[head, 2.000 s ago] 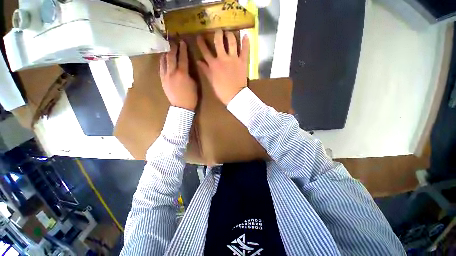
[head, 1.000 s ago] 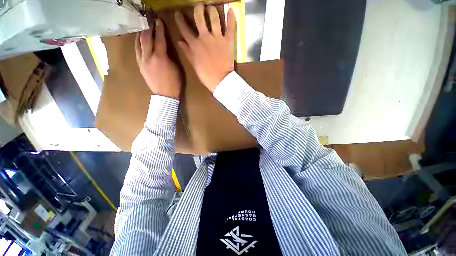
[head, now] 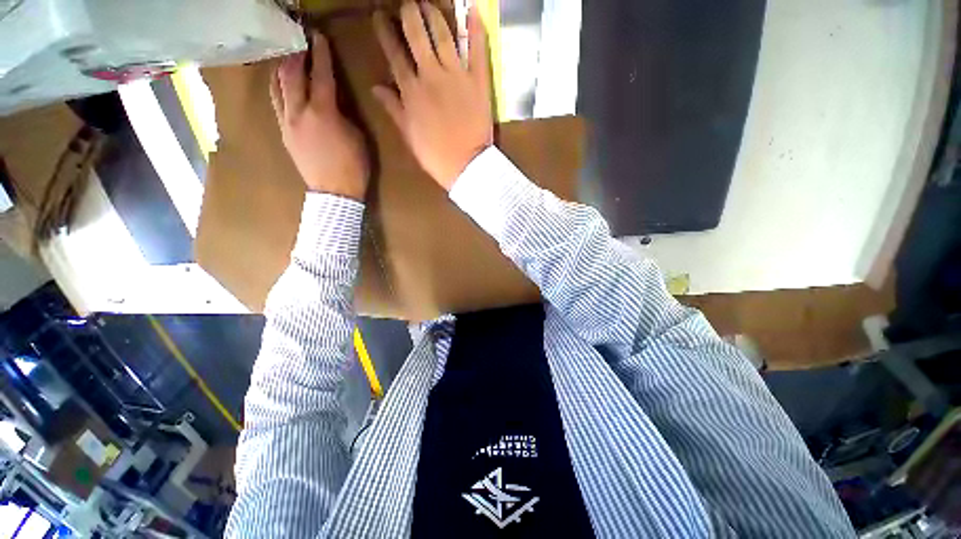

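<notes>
A wide tan-brown bag panel (head: 443, 247) with angled edges lies on the white machine table and reaches its front edge. My left hand (head: 319, 126) lies flat on the panel, its fingertips beside the white sewing machine head (head: 137, 42). My right hand (head: 437, 105) lies flat on the panel to the right, fingers spread and pointing to the top of the picture. Neither hand grasps anything. The needle and presser foot cannot be made out.
A dark grey plate (head: 669, 116) is set in the white table (head: 811, 147) on the right. Brown material (head: 790, 326) hangs at the table's front right edge. More brown pieces (head: 63, 190) lie at the far left. Racks and equipment stand on the floor at lower left.
The view has shifted, so the machine, panel and hands sit higher and further left. The yellow strip has mostly left the top of the picture. My hands stay flat on the panel.
</notes>
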